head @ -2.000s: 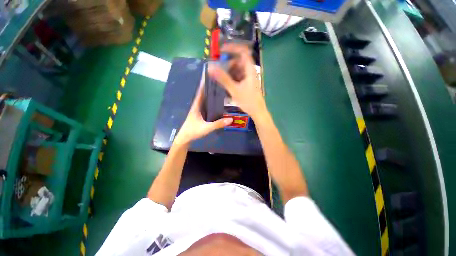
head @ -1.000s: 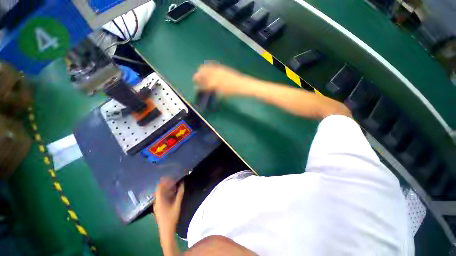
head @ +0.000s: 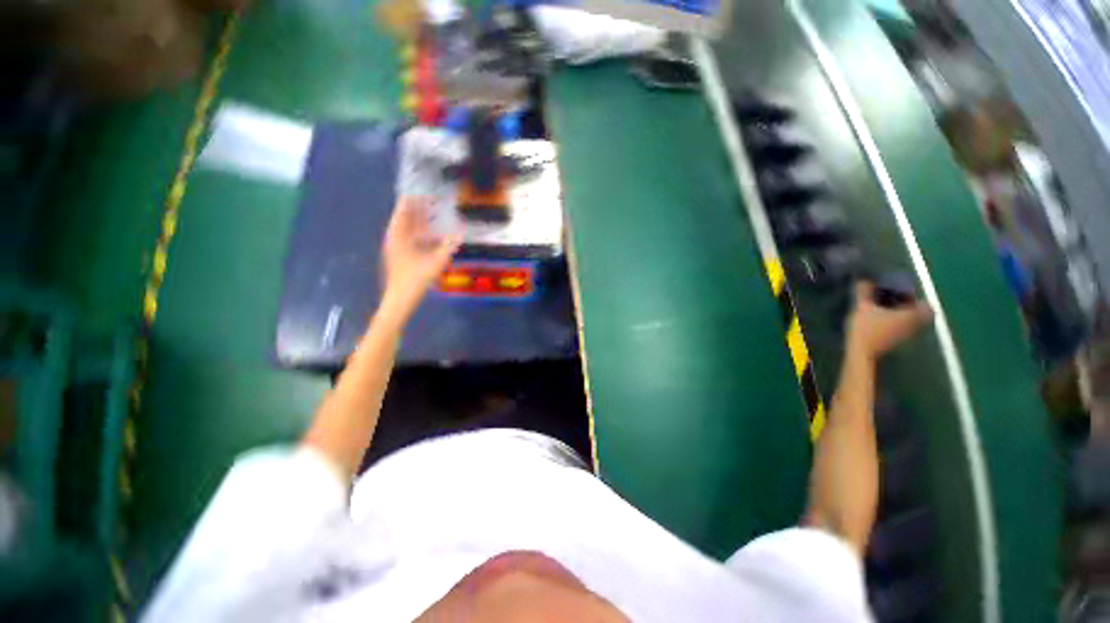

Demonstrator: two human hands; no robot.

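Note:
My left hand [head: 416, 250] is open and blurred at the left front edge of the white perforated plate [head: 532, 219]. The orange-brown fixture [head: 483, 198] sits on the plate under the dark press head [head: 485, 152]. My right hand [head: 886, 323] is stretched out to the right over the conveyor belt. Its fingers are around a black housing [head: 892, 295], mostly hidden and blurred. The red panel with yellow arrows [head: 487, 280] is at the front of the press, below the plate.
Black housings [head: 797, 195] lie in a row on the conveyor belt [head: 840, 134]. The green bench [head: 657, 329] lies between press and belt. The dark table [head: 335, 268] is under the press. A phone-like device [head: 667, 73] lies at the bench's far end.
The view has turned. My right hand has moved from above the green bench out to the belt with the dark housing. My left hand has moved from the table's front edge up to the plate.

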